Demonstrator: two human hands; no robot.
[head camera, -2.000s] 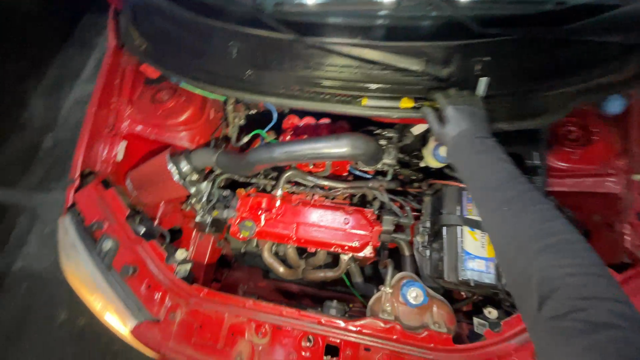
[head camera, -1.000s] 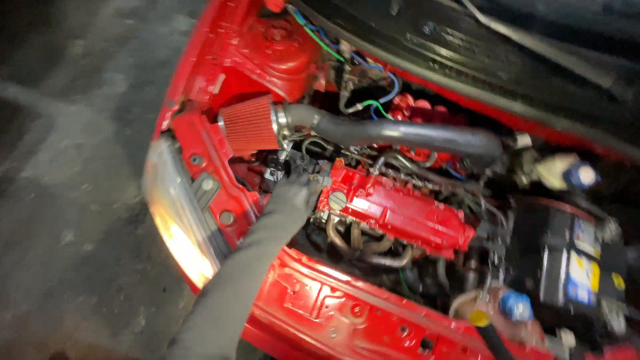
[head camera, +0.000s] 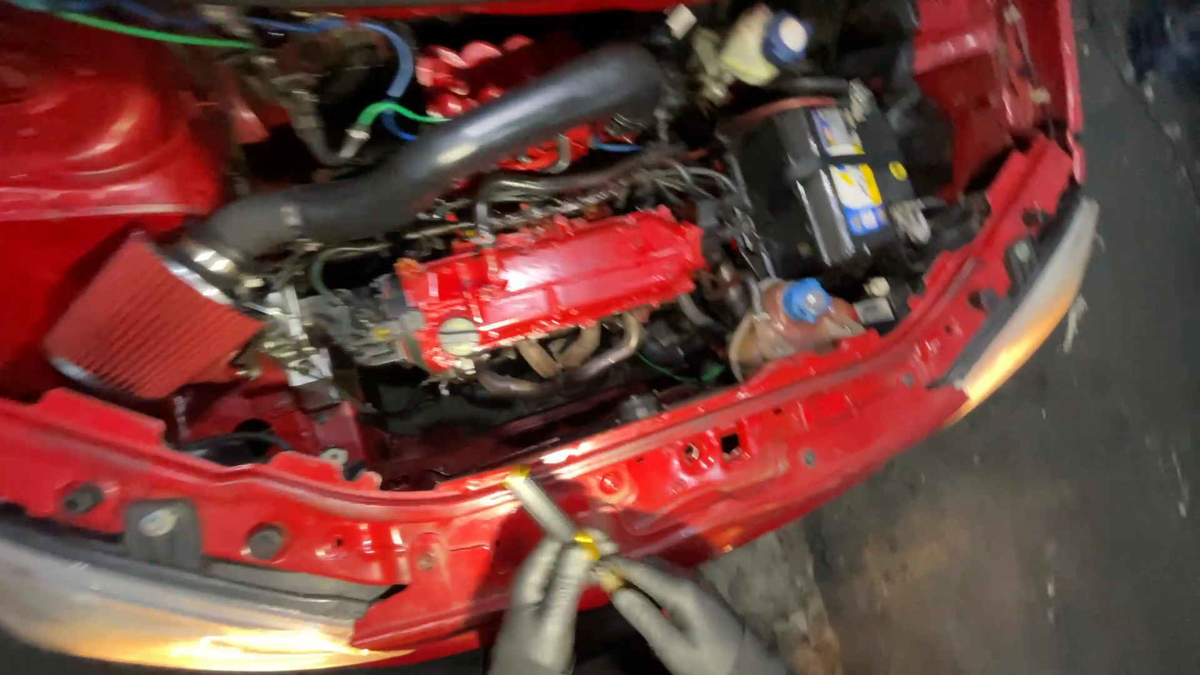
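Both my hands wear grey gloves and meet at the bottom centre, just in front of the car's red front crossmember (head camera: 694, 450). My left hand (head camera: 548, 591) is closed around the lower part of a slim grey tool with yellow ends (head camera: 544, 506), whose exact kind I cannot tell. The tool slants up and left over the crossmember's edge. My right hand (head camera: 666, 609) has its fingertips at the tool's lower end, on a small yellowish part. Behind the crossmember lies the engine with its red valve cover (head camera: 562, 277) and round oil filler cap (head camera: 459, 336).
A red cone air filter (head camera: 150, 319) joins a dark intake pipe (head camera: 450, 141). To the right are the battery (head camera: 825, 178) and a coolant reservoir with a blue cap (head camera: 806, 300). Headlights (head camera: 1031, 309) flank the crossmember. Dark floor (head camera: 1012, 525) shows at the right.
One hand was in the engine bay beside the air filter a second ago; now both hands are together at the front edge with the tool. The view has shifted strongly.
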